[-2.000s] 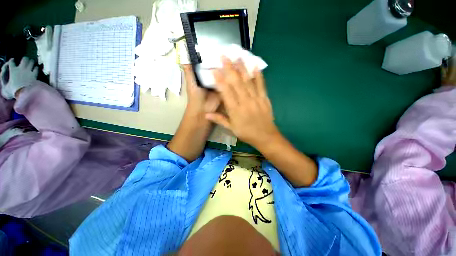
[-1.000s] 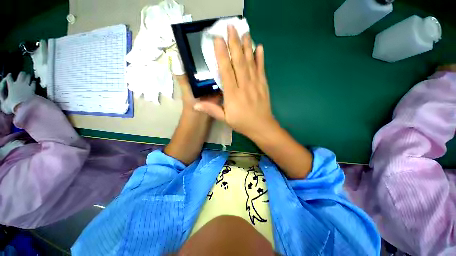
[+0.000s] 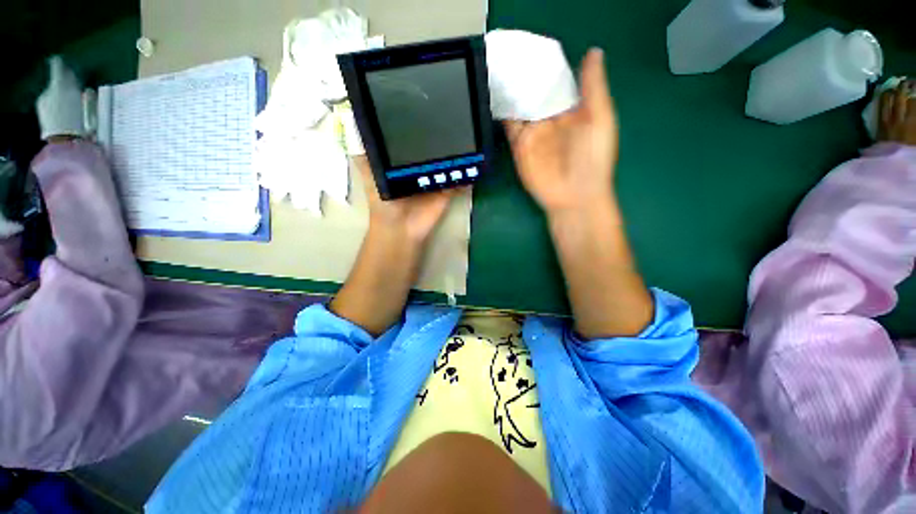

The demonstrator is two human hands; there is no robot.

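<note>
The black display unit point(image 3: 422, 112) is held up at the centre, its grey screen facing me, with a blue strip and several pale buttons along its lower edge. My left hand point(image 3: 407, 206) holds it from below and behind; most of the fingers are hidden by the unit. My right hand point(image 3: 564, 146) is palm up just right of the unit, with the white wiping cloth point(image 3: 530, 75) at its fingers, covering most of them. The cloth is beside the unit's right edge; whether they touch is unclear.
White gloves or cloths point(image 3: 306, 131) lie on the beige cardboard point(image 3: 211, 256). A record sheet point(image 3: 181, 146) lies on a blue-edged clipboard point(image 3: 263, 216) at left. Two white bottles point(image 3: 715, 35) point(image 3: 809, 80) lie at upper right. Workers' pink sleeves point(image 3: 85, 211) point(image 3: 839, 271) flank both sides.
My right hand has moved off the screen to the right with the cloth and turned palm up. The screen and buttons are uncovered. The left neighbour's gloved hand has moved up beside the clipboard.
</note>
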